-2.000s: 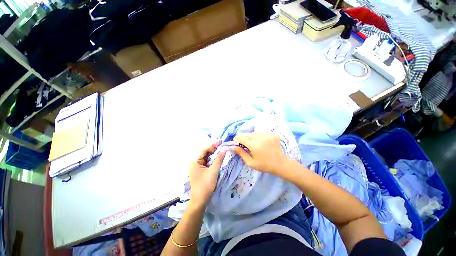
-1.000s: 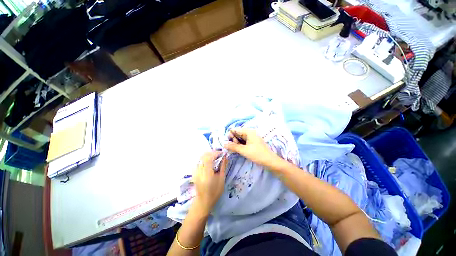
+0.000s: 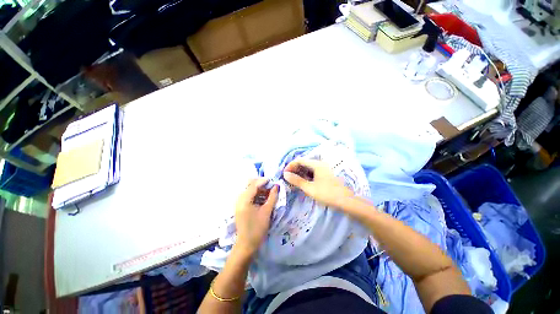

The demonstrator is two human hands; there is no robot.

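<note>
A pale blue-white floral dress (image 3: pixel 307 230) lies bunched over the table's near edge and my lap, its gathered folds between my hands. My left hand (image 3: pixel 255 211) pinches a fold at the gathers. My right hand (image 3: pixel 316 183) is just to its right, fingers curled at the same cloth. A small dark thing shows under my right fingers; I cannot tell its shape. Plain light blue cloth (image 3: pixel 393 162) spreads to the right of the floral part.
White table (image 3: pixel 184 153); clipboard with papers (image 3: pixel 89 156) far left; measuring tape (image 3: pixel 153 252) along the near edge. Tape roll (image 3: pixel 441 89), spray bottle (image 3: pixel 423 58), white power strip (image 3: pixel 470 76) and phone (image 3: pixel 396 13) far right. Blue bins (image 3: pixel 496 265) with garments stand at right.
My right fingers, which showed a dark tool a second ago, are now curled closer over the cloth. My left hand still pinches the gathers, slightly higher. The view has shifted slightly.
</note>
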